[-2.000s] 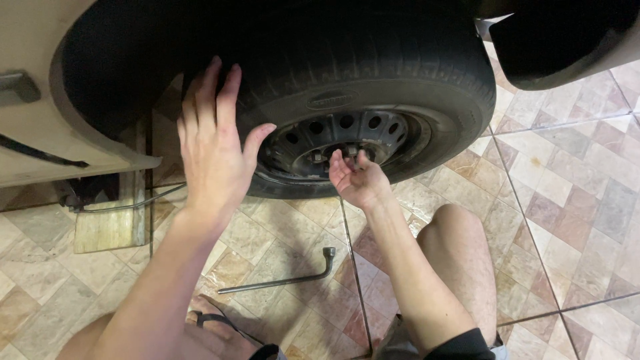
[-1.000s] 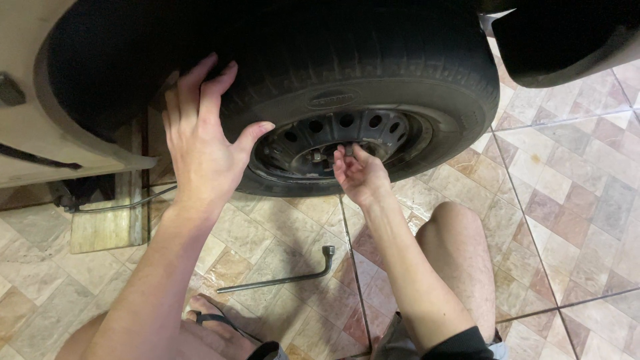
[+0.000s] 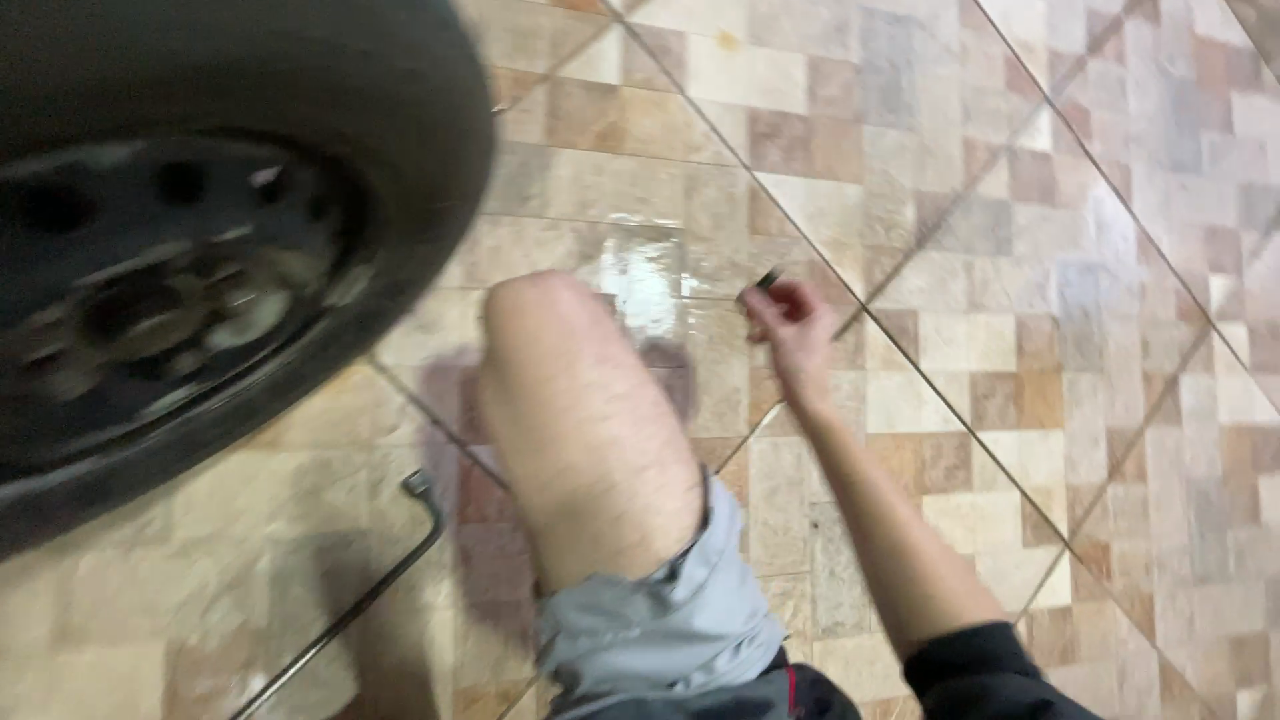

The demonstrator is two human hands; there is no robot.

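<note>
At the right of my knee, my right hand (image 3: 792, 312) is held over the tiled floor, its fingers closed around a small dark object (image 3: 768, 280), blurred, perhaps a lug nut or bolt. The car wheel fills the upper left, with its black tire (image 3: 425, 130) and dark steel rim (image 3: 130, 225); the hub is blurred. An L-shaped lug wrench (image 3: 350, 612) lies on the floor below the wheel, its socket end pointing up. My left hand is out of view.
My bare knee (image 3: 570, 400) stands between the wheel and my right hand, with grey shorts below it. Glossy patterned floor tiles (image 3: 960, 370) extend to the right, showing bright reflections.
My right hand has left the wheel hub and moved to the right, past my knee. My left hand, earlier beside the tire, has gone out of view as the view swung right.
</note>
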